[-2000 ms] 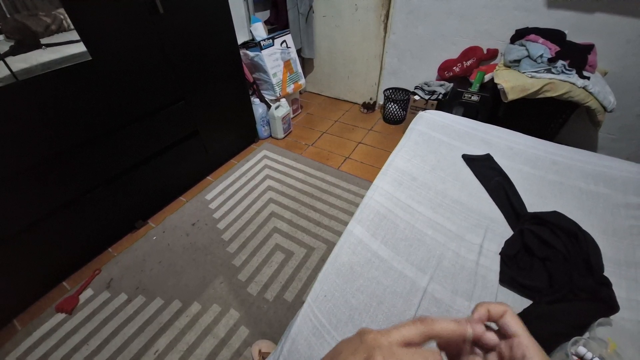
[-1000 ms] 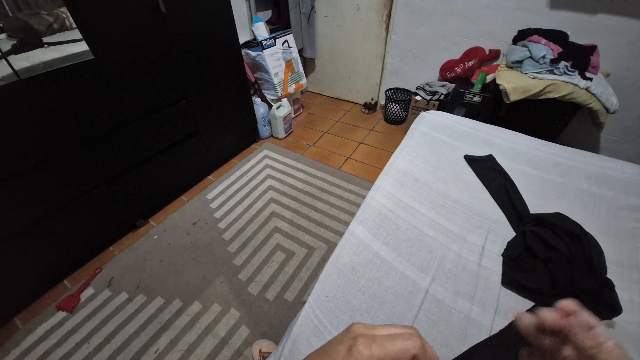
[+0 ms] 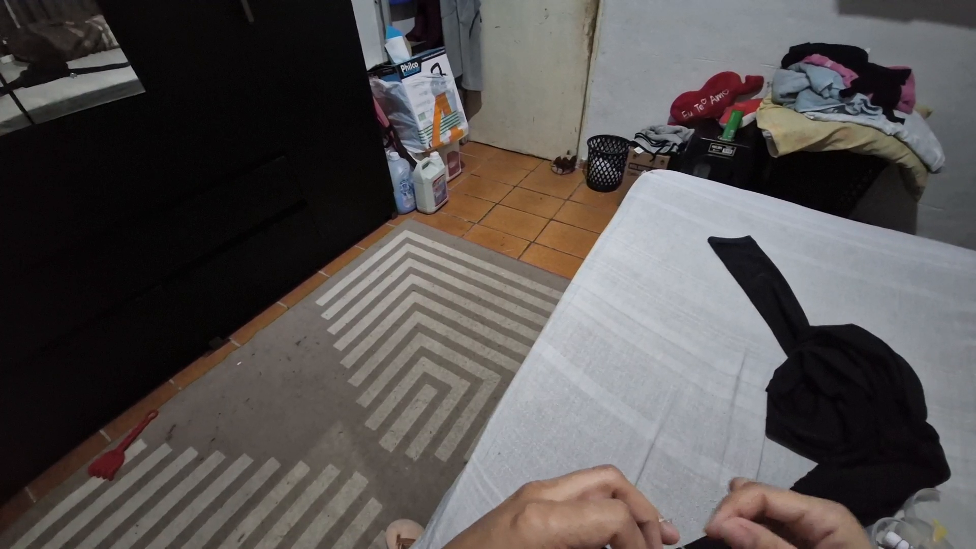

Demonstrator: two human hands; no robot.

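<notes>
My left hand is at the bottom edge with its fingers curled and their tips drawn together; a tiny pale bit shows at the fingertips, too small to name. Just to its right, my right hand has bent fingers, with a small gap between the two hands. What either hand grips is not clear. A black cloth garment lies bunched on the white-sheeted bed, one long strip reaching toward the far side. Dark fabric also shows below and between the hands. A clear plastic item is at the lower right corner.
Left of the bed lies a striped rug with a red plastic toy shovel. A black wardrobe stands at left. Jugs, a black mesh basket and piled clothes are farther back.
My right hand, lower and farther right a second ago, has moved left, close to my left hand. The black garment stays in about the same place.
</notes>
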